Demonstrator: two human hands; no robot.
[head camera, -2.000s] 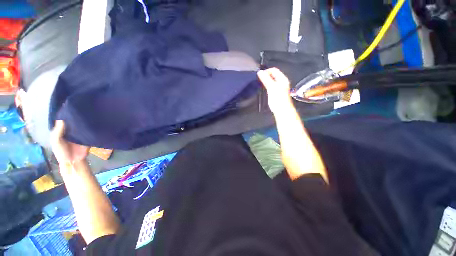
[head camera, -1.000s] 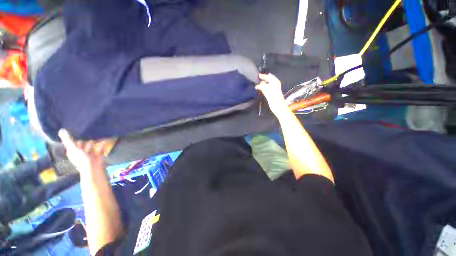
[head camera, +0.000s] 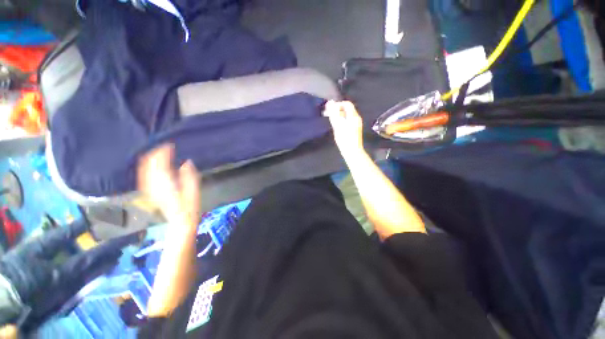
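Observation:
A navy garment (head camera: 245, 136) lies spread over the grey padded pressing board (head camera: 259, 91), whose grey top shows through between its folds. My right hand (head camera: 345, 122) pinches the garment's right end near the rounded end of the board. My left hand (head camera: 167, 182) is blurred over the garment's near edge, fingers apart; contact with the cloth cannot be made out. A silver steam iron (head camera: 414, 119) with an orange-brown handle rests just right of my right hand, with nobody holding it.
A yellow hose (head camera: 507, 40) and a thick black hose (head camera: 531, 111) run off right. A dark pad (head camera: 391, 83) and pale card (head camera: 468, 66) lie by the iron. Blue crates (head camera: 109, 311) stand on the floor at lower left, near another person's legs (head camera: 60, 271).
The garment's left part now lies flatter over the board. My left hand has let go of the near left edge and moved right. My right hand still pinches the right end.

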